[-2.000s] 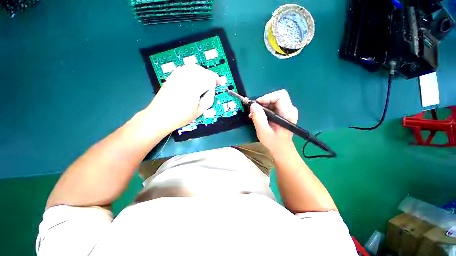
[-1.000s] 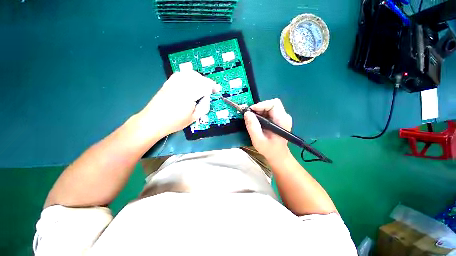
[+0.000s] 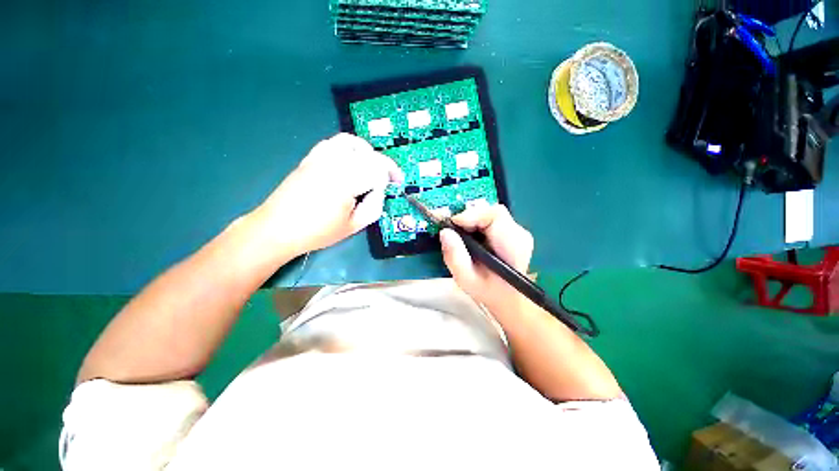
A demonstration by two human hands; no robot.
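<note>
A green PCB panel (image 3: 419,145) with rows of small boards and white blocks lies on a black mat (image 3: 492,138). My right hand (image 3: 489,246) holds a black soldering iron (image 3: 509,270) like a pen, its metal tip pointing up and left at the panel's lower left part. My left hand (image 3: 340,196) is over the panel's left edge with fingertips pinched close to the iron's tip. A thin strand of solder wire (image 3: 304,267) shows below my left hand; the part at the fingertips is too fine to tell. My left hand hides part of the panel's left side.
A stack of green panels (image 3: 409,23) stands beyond the mat. A round tin with grey contents (image 3: 603,85) sits to the right. A black soldering station (image 3: 782,138) with a cord and a white slip (image 3: 798,216) are at far right. A red stool (image 3: 791,281) stands beyond the bench edge.
The view has shifted, so the panel, stack and tin appear further right. Against the panel, both hands and the iron tip have moved left, from the middle row towards its lower left part.
</note>
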